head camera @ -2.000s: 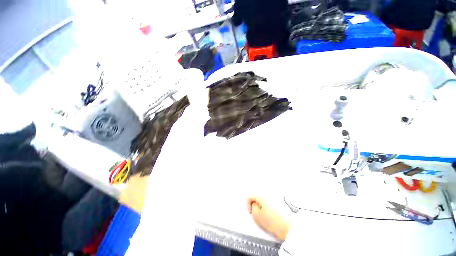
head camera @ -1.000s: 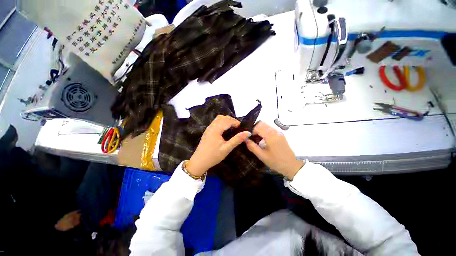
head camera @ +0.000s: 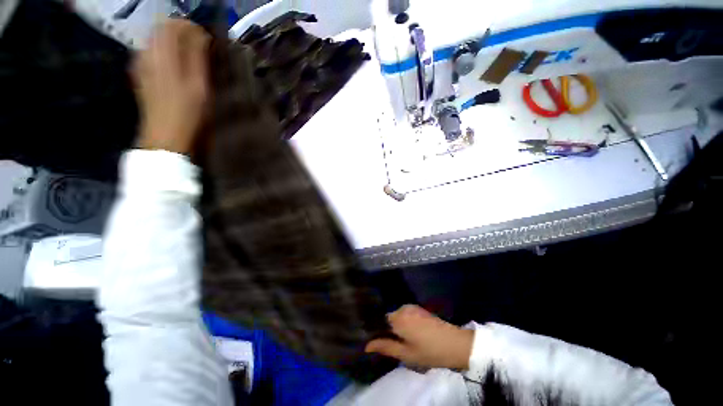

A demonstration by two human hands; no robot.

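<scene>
A dark brown plaid fabric piece (head camera: 269, 214) is stretched diagonally between my hands, blurred by motion. My left hand (head camera: 176, 79) is raised at the upper left and grips its upper part. My right hand (head camera: 424, 339) is low, in front of the table edge, and pinches its lower right corner. A pile of plaid pieces (head camera: 305, 67) lies behind on the tabletop, partly hidden by the held cloth. The sewing machine (head camera: 396, 47) stands to the right, with no cloth at its needle area.
Thread snips (head camera: 564, 148), red and orange scissors (head camera: 583, 93) and a thin metal rod (head camera: 640, 144) lie on the right. The ruler-marked table edge (head camera: 507, 238) runs in front. A blue bin (head camera: 297, 373) is below. A grey box with a fan (head camera: 75, 198) is at left.
My hands have moved apart, the left up and left, the right down, spreading the plaid piece between them. The view has shifted, with the machine now further left in it.
</scene>
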